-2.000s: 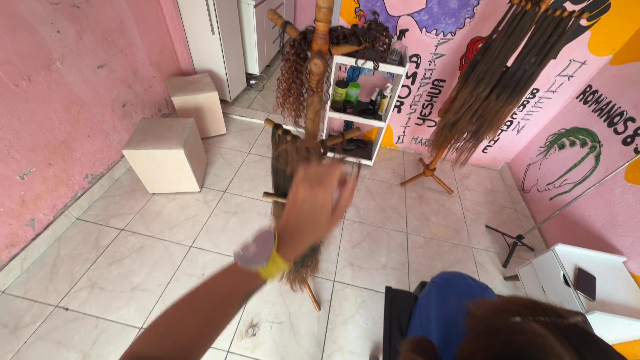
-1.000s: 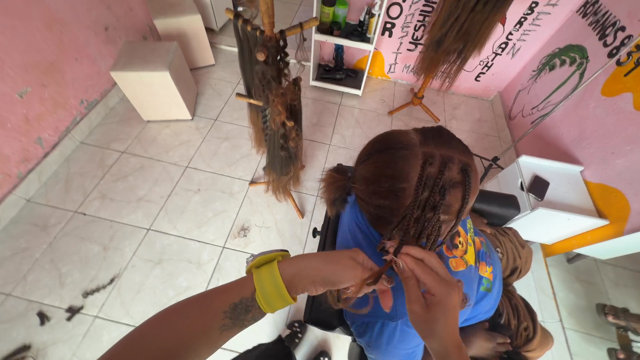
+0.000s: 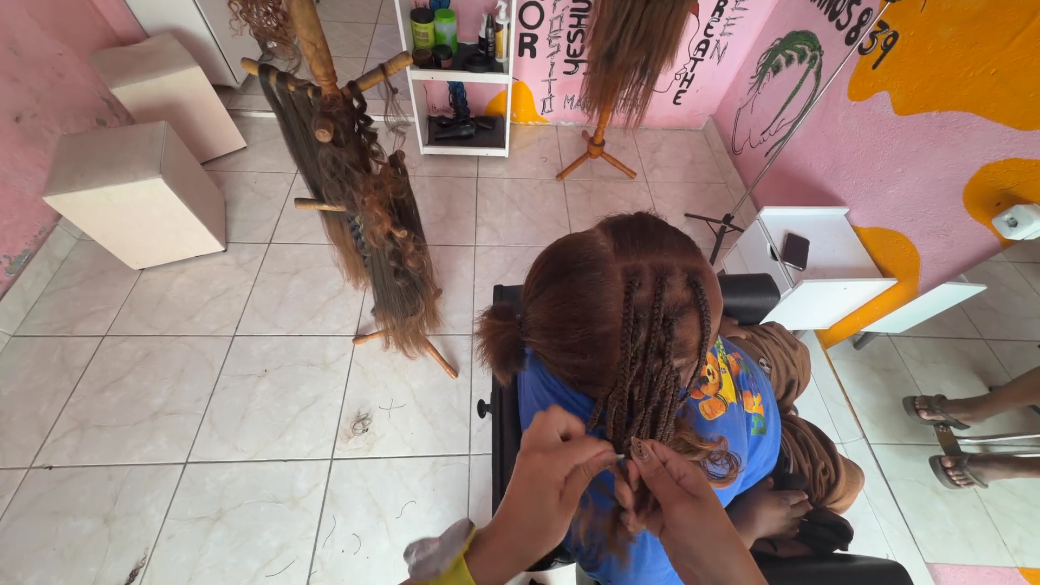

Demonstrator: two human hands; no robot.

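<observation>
A seated person's head [image 3: 585, 309] is below me, with several thin braids [image 3: 650, 374] hanging at the side and a short tied ponytail [image 3: 501, 341] behind. My left hand [image 3: 552, 471] has its thumb and index finger pinched by the braids' lower part, with something small and pale at the fingertips. My right hand [image 3: 674, 496] grips hair strands close beside it, its thumb near the left fingertips. Loose wavy ends [image 3: 605, 520] hang under the hands over the person's blue shirt [image 3: 544, 390]. A yellow band [image 3: 455, 569] is around my left wrist.
A wooden stand hung with hair extensions [image 3: 390, 268] is ahead left, near two pale cube stools [image 3: 146, 195]. Behind are a white shelf [image 3: 459, 77] with bottles and another hair stand [image 3: 595, 146]. A phone [image 3: 795, 251] lies on a white drawer unit. Another person's sandaled feet [image 3: 963, 471] are at right.
The view has turned down to the seated person. My left hand, raised before the hair stand two seconds ago, is now at the braids beside my right hand.
</observation>
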